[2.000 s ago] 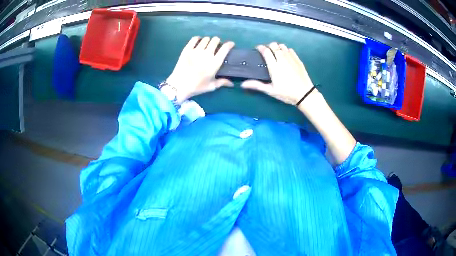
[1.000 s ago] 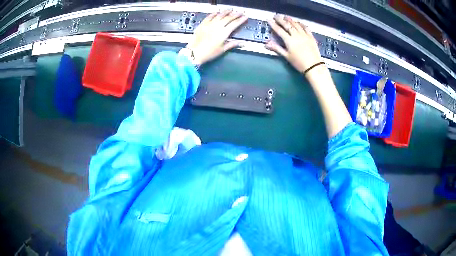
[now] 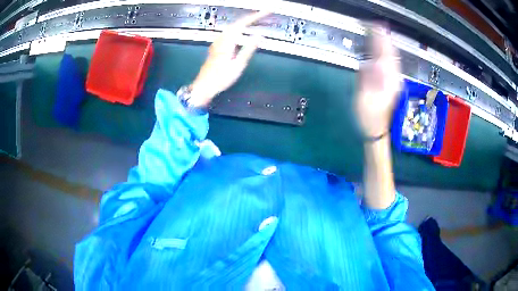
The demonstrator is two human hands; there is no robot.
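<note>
A flat dark metal module (image 3: pixel 258 108) lies on the green bench in front of me, with a row of small holes and round fittings at its right end. My left hand (image 3: pixel 224 65) is over and beyond its left end, fingers apart, holding nothing; the wrist hides that end. My right hand (image 3: pixel 377 85) is to the right of the module, blurred, fingertips near the rail; its finger state is unclear. More dark modules (image 3: pixel 329 38) lie end to end between the pale metal rails beyond the bench.
A red bin (image 3: pixel 119 67) and a dark blue cloth (image 3: pixel 69 91) are at the left of the green bench (image 3: pixel 329 136). A blue bin (image 3: pixel 421 118) of small mixed parts stands at the right against a second red bin (image 3: pixel 456 133).
My hands have left the modules in the rail and moved apart, left hand down and leftwards, right hand rightwards. The loose module stays on the bench.
</note>
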